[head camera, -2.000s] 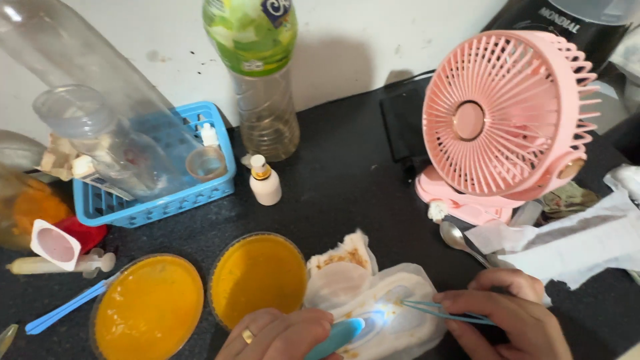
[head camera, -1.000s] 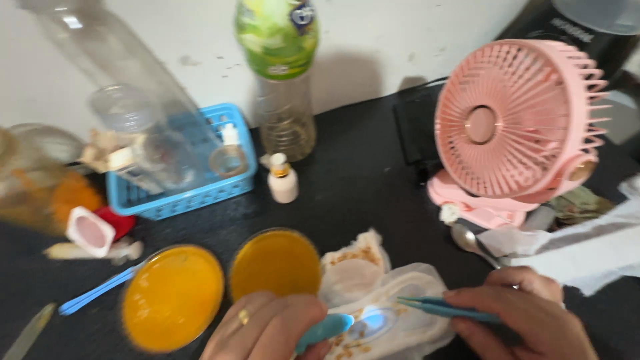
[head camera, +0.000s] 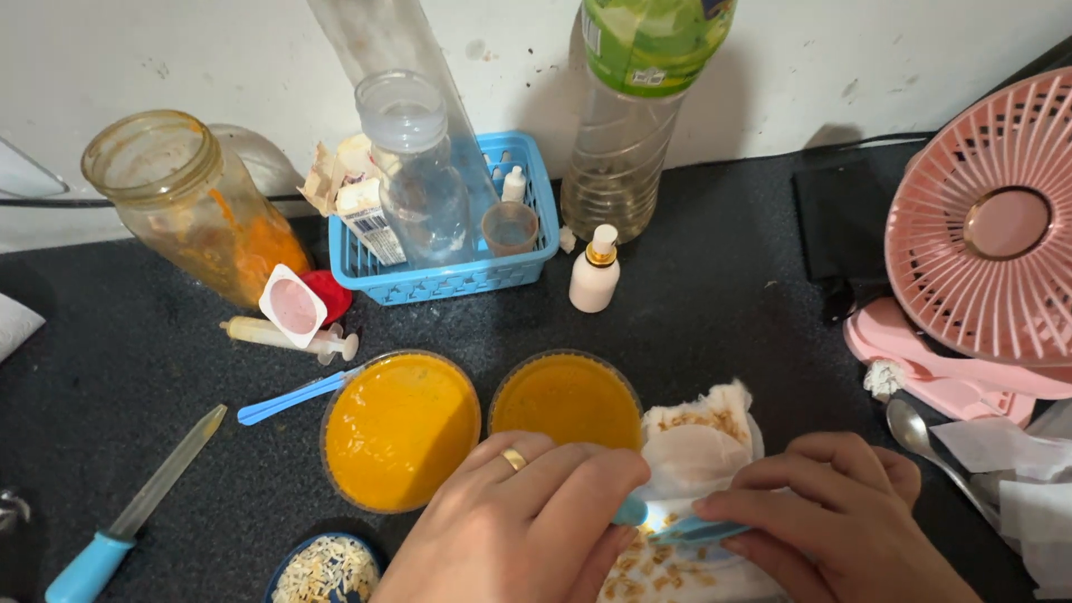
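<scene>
My left hand (head camera: 528, 519), with a gold ring, grips a small light-blue tool (head camera: 630, 510) whose tip glows white. My right hand (head camera: 825, 511) pinches blue tweezers (head camera: 699, 528), their tips close to the light. Below both hands lies a white cloth or paper (head camera: 670, 578) bearing several small brownish pieces. A whitish, stained pad (head camera: 703, 452) sits just behind them. Two round dishes of orange material, one left (head camera: 402, 431) and one nearer the middle (head camera: 565, 402), stand beside my left hand. The fingers partly hide the tools.
A blue basket (head camera: 452, 289) holds a clear bottle and a small cup. Around it stand a stained glass jar (head camera: 201, 209), a small pump bottle (head camera: 595, 272) and a tall plastic bottle (head camera: 620, 159). Nearby are a dropper (head camera: 159, 486), a bowl of pale flakes (head camera: 327, 574), a spoon (head camera: 938, 452) and a pink fan (head camera: 997, 226).
The blue tool and the tweezers have come closer together over the small pieces. The view has moved, bringing the dropper and the bowl of flakes into sight.
</scene>
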